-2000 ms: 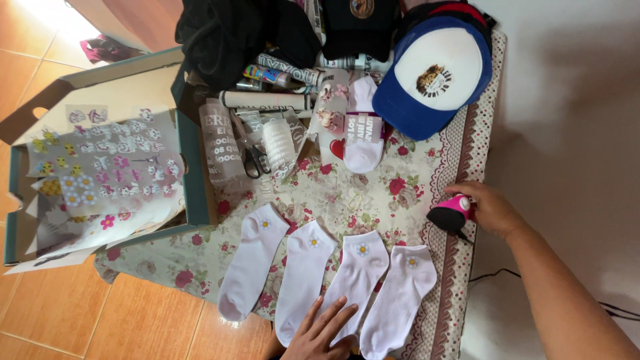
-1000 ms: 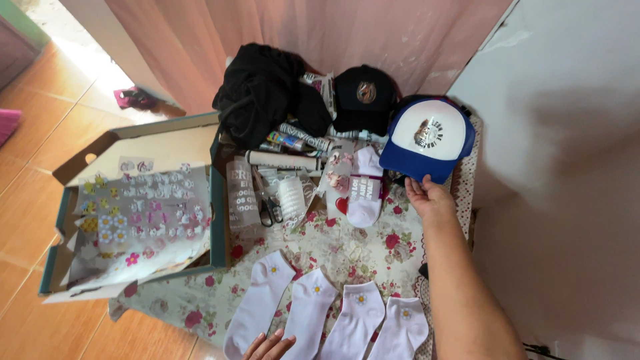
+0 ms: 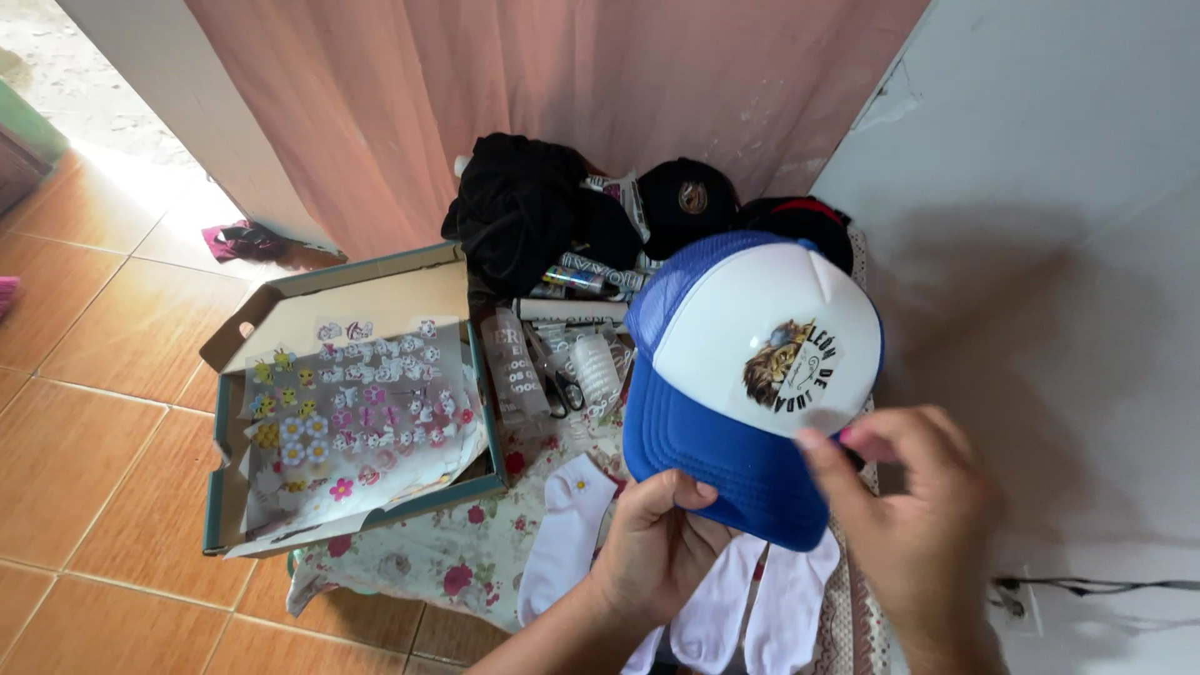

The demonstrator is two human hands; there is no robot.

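My left hand grips the brim of a blue and white trucker cap, thumb on top, raised above the table. The cap's white front bears a lion print with dark lettering around it. My right hand, blurred, is at the cap's right edge with thumb and forefinger bent towards each other; whether it touches the cap I cannot tell. Below the cap lie several white ankle socks, partly hidden by my left hand and the cap. One shows a small daisy print at its cuff.
An open cardboard box with sticker sheets stands at the left. Scissors, clear film rolls, tubes, black cloth and a dark cap lie on the flowered tablecloth. A cable runs along the right wall.
The blue and white cap, lying at the table's back right earlier, is now raised in my left hand. My right hand has let go of its brim. The view has tilted up.
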